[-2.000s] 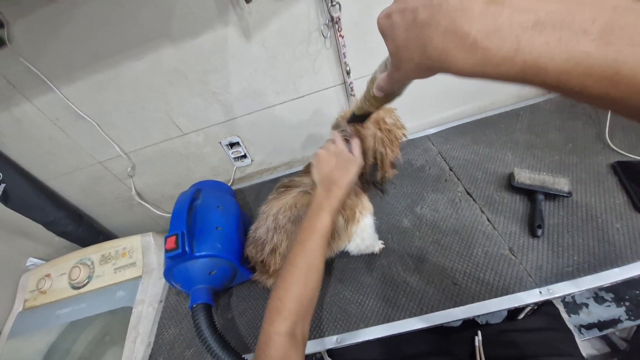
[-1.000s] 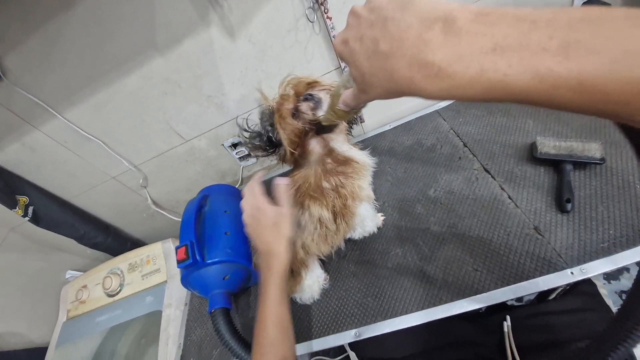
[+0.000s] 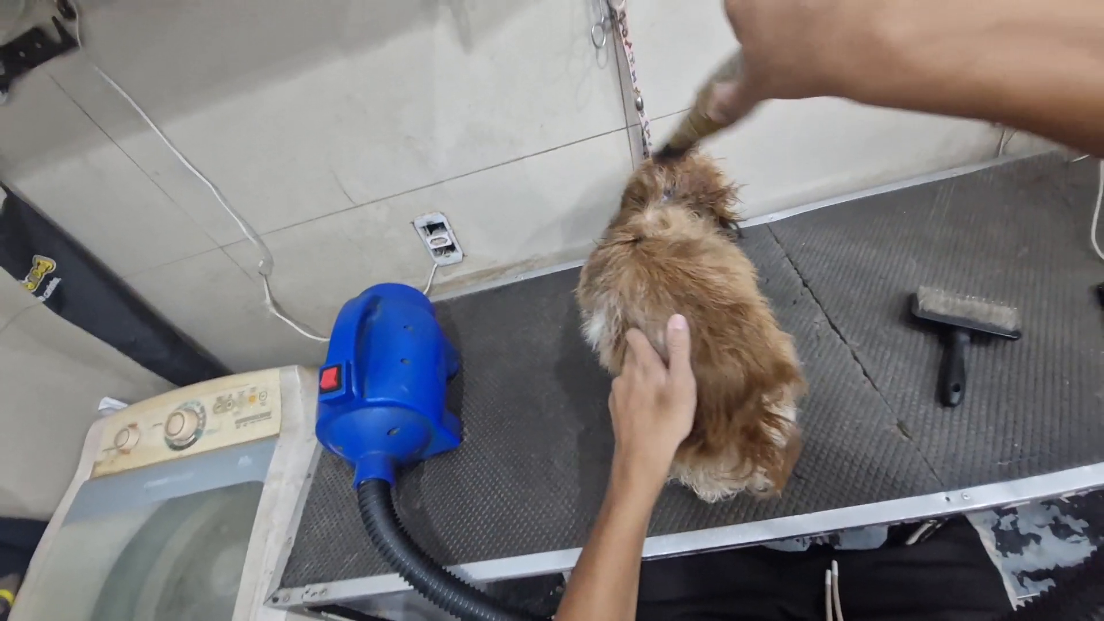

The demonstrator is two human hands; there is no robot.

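A small brown and white dog with ruffled fur stands on the black rubber-topped grooming table, its back toward me. My left hand rests on the fur of its back, fingers apart, holding nothing. Above the dog's head, my right hand is closed around a tan nozzle with a dark tip, which points down at the head. A patterned leash hangs along the wall behind the head. The dog's face is hidden.
A blue dryer with a black corrugated hose stands left of the dog. To the right lies a slicker brush. A washing machine adjoins the table's left end. The tiled wall bears a socket and a white cord.
The dog has turned its head and body, and its face no longer shows. My left hand has moved from beside the dog onto its back. The right hand still holds the nozzle.
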